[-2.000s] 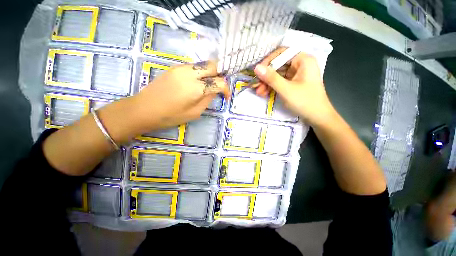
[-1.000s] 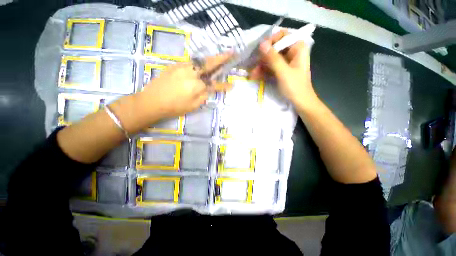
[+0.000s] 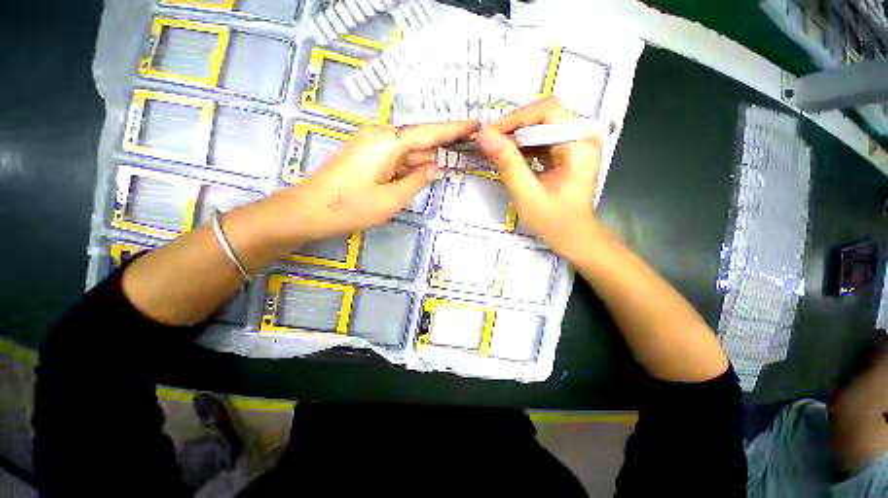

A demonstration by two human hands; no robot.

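My left hand [image 3: 365,180] reaches in from the left and holds a clear adhesive sticker sheet [image 3: 453,83] with rows of small white strips between thumb and fingers. My right hand [image 3: 550,175] holds the white-handled tweezers [image 3: 555,133] like a pen. The tweezers' tip meets the sheet's near edge at my left fingertips; the tip itself is too small to make out. Below both hands lies the blister tray [image 3: 389,326], with yellow-edged framed parts [image 3: 307,304] in its pockets. The hands and sheet hide some pockets in the middle and right columns.
Spare sticker sheets [image 3: 764,243] lie flat on the dark green mat [image 3: 672,156] at the right. A small dark box [image 3: 855,266] is beyond them. A pale rail [image 3: 721,73] runs across the upper right. Another person's arm [image 3: 862,409] shows at the lower right.
The tray sits higher in view, its front edge further from my body. The sheet, upright earlier and then blurred, now fans out flatter over the tray. My hands have come closer together.
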